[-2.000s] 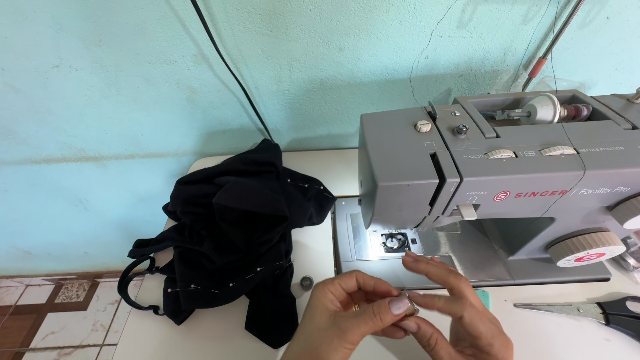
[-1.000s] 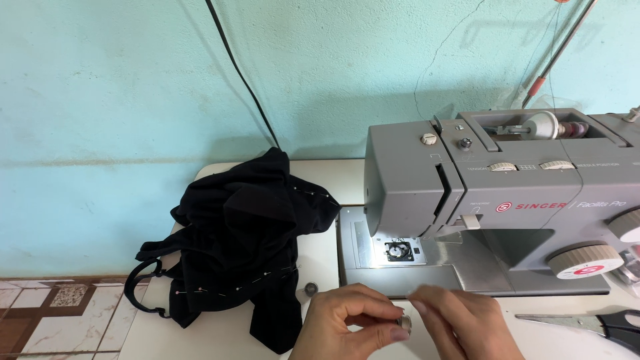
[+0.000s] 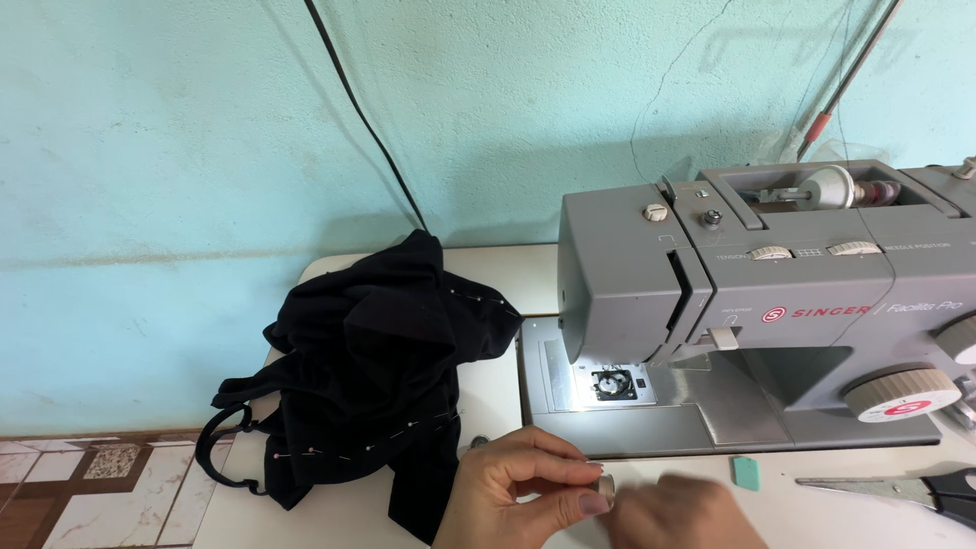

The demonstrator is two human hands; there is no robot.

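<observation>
My left hand pinches a small round metal bobbin between thumb and fingertips, in front of the sewing machine. Just right of it, close to the bobbin, is my right hand, blurred, so whether it grips anything is hidden. Behind both hands stands the grey Singer sewing machine, its bobbin compartment uncovered and lit. A black garment with pins along its edges lies bunched to the left. Partly behind my left hand, a small dark round thing rests on the table.
On the white table, a small green piece, perhaps tailor's chalk, and scissors with black handles lie at the right. A black cable hangs down the wall behind the garment. Thread runs over the machine's front.
Two seconds ago the fingers of both hands met around the small metal thing. Now my left hand holds it, and my right hand is beside it, more curled and blurred by motion.
</observation>
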